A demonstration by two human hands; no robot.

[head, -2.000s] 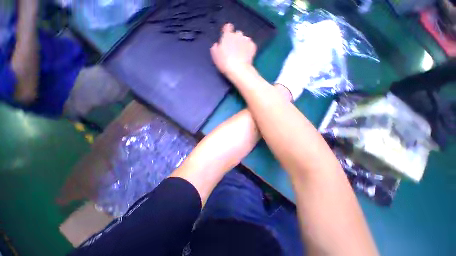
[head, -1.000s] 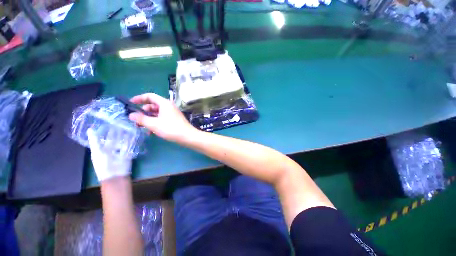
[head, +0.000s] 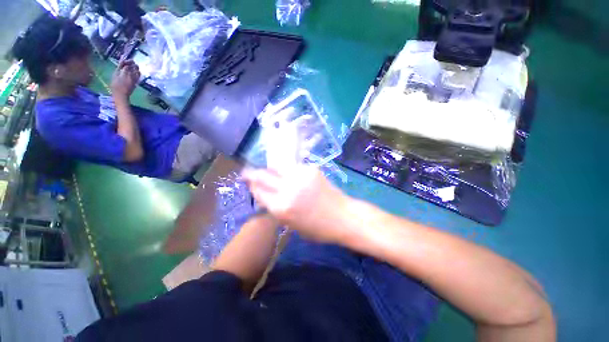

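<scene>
A clear rectangular plastic housing (head: pixel 306 127) in a crinkly bag is held up over the bench's front edge. My left hand (head: pixel 284 143), in a white glove, grips it from below; glare and blur hide its fingers. My right hand (head: pixel 297 197) is bare, with curled fingers, and overlaps my left wrist and the glove's lower part. I cannot tell whether it holds anything. The black tray (head: pixel 224 117) lies beyond the housing with several black clips (head: pixel 234 60) in it.
The bench press (head: pixel 464 37) stands at the upper right over a film-wrapped fixture (head: pixel 441 110) on a black base plate (head: pixel 427 184). An open carton (head: pixel 190 220) with clear bagged pieces is below the bench. A person (head: pixel 107 127) and a large plastic bag (head: pixel 183 50) are at the left.
The view has turned left. The bagged housing and my gloved hand have come nearer my body. My right hand has moved from beside the housing to my left wrist; its black clip no longer shows.
</scene>
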